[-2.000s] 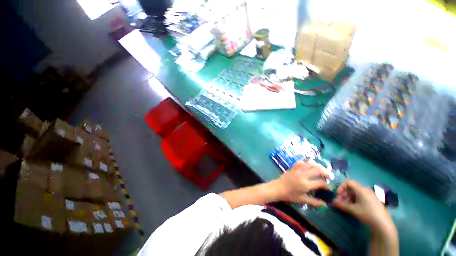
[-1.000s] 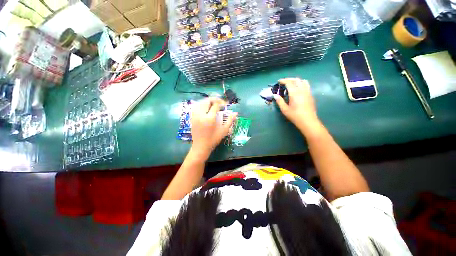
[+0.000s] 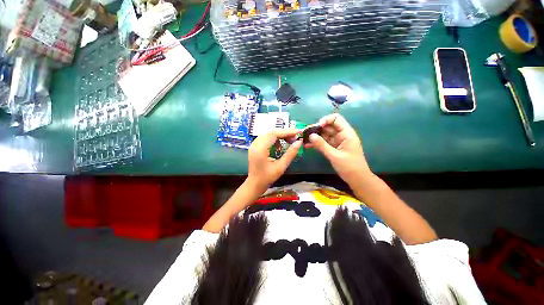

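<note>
My left hand (image 3: pixel 272 155) and my right hand (image 3: pixel 344 148) meet over the small green board (image 3: pixel 299 126), their fingertips on a small dark round module (image 3: pixel 308 133). The green board is mostly hidden under the hands. The blue board (image 3: pixel 237 121) lies just left, with a white block (image 3: pixel 269 121) beside it. A black module (image 3: pixel 287 93) lies behind the boards, and a silvery round module (image 3: pixel 339 93) lies behind my right hand.
A tall stack of clear trays (image 3: pixel 328 36) stands at the back. A phone (image 3: pixel 455 80), a caliper (image 3: pixel 514 98) and a tape roll (image 3: pixel 518 33) lie right. A notepad (image 3: pixel 156 74) with red leads and an empty blister tray (image 3: pixel 107 134) lie left. A black cable (image 3: pixel 229 81) reaches the blue board.
My right hand has moved left and nearer from the loose modules, now holding a dark module at the green board. My left hand has come to it. The silvery module stays on the bench.
</note>
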